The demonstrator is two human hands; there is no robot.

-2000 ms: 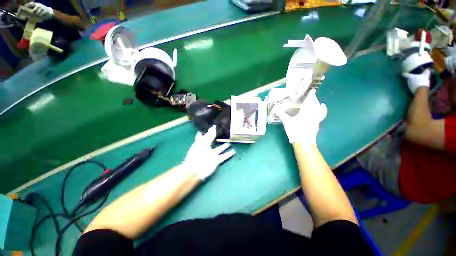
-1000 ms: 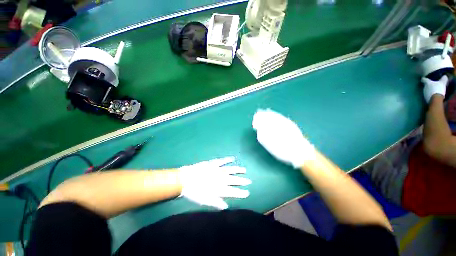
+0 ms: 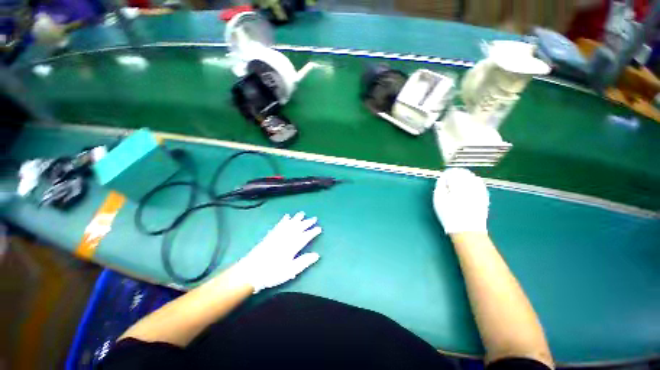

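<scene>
My left hand [image 3: 282, 253], in a white glove, lies on the bench with its fingers apart and holds nothing. My right hand [image 3: 462, 201], in a white glove, is at the bench's back edge, just in front of a white bracket [image 3: 470, 137] on the belt; its fingers look curled, and whether it touches the bracket or holds anything is unclear. A white camera body with a black head [image 3: 420, 97] lies left of the bracket. Another white unit with an open black housing [image 3: 257, 94] lies further left, its small board module [image 3: 278, 130] hanging out.
A black electric screwdriver [image 3: 286, 186] lies on the teal-green bench [image 3: 376, 253], its black cord [image 3: 168, 231] looped leftward to a teal box [image 3: 137, 166]. Dark and white parts [image 3: 65, 177] lie at far left. The green belt [image 3: 174, 90] runs behind the bench.
The view has turned left. The camera units went from the bench onto the belt between two and one seconds ago. My right hand has moved up to the bench's back edge.
</scene>
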